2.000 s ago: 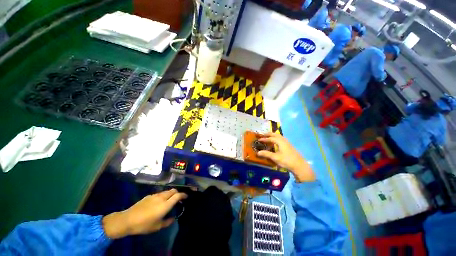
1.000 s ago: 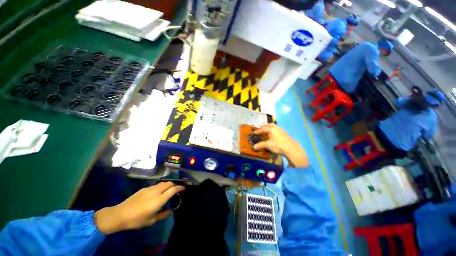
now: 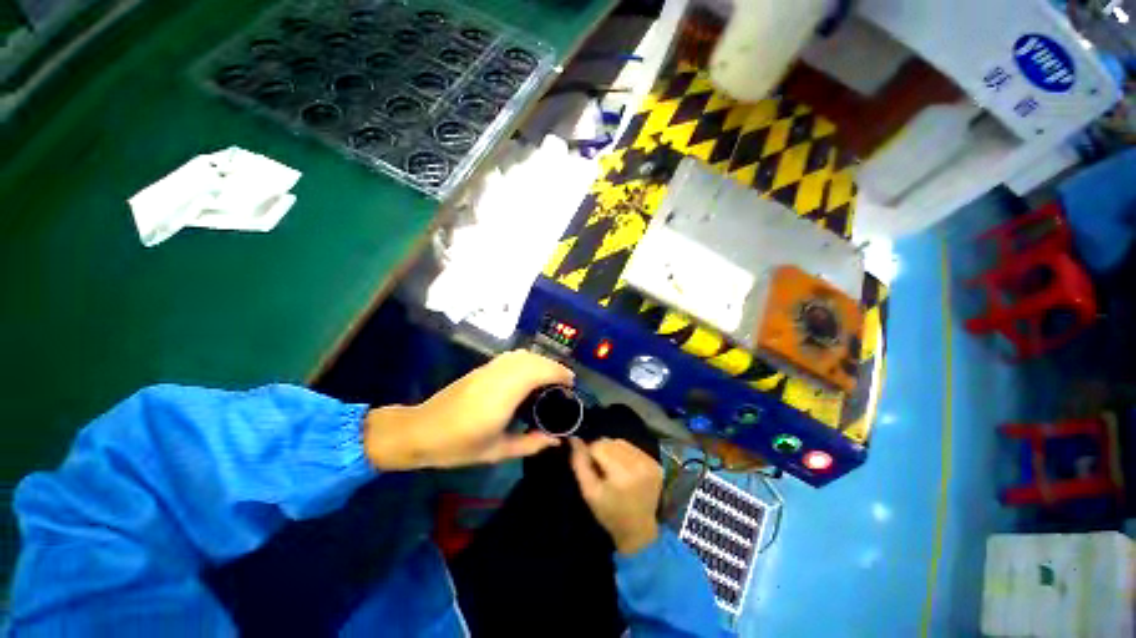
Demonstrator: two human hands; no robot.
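Observation:
My left hand (image 3: 467,414) grips a small black round housing (image 3: 557,410) by its rim, over my lap in front of the press. My right hand (image 3: 619,490) is just below and right of it, fingertips near the housing's lower edge; whether they touch or hold anything is too small to tell. The orange-brown fixture (image 3: 810,327) sits on the right of the silver base plate (image 3: 698,237), its dark round recess uncovered. The white parts tray (image 3: 723,533) with dark slots lies low at the right.
The blue control panel (image 3: 679,390) fronts the striped press bed (image 3: 610,212). A pale press head (image 3: 762,47) hangs above. On the green bench are a clear blister tray (image 3: 386,77) of black round parts and folded paper (image 3: 214,196). Crumpled white material (image 3: 513,237) lies beside the press.
My right hand has left the fixture and come down beside my left hand. My left hand has raised the black round housing. The view has shifted, so the press appears further right.

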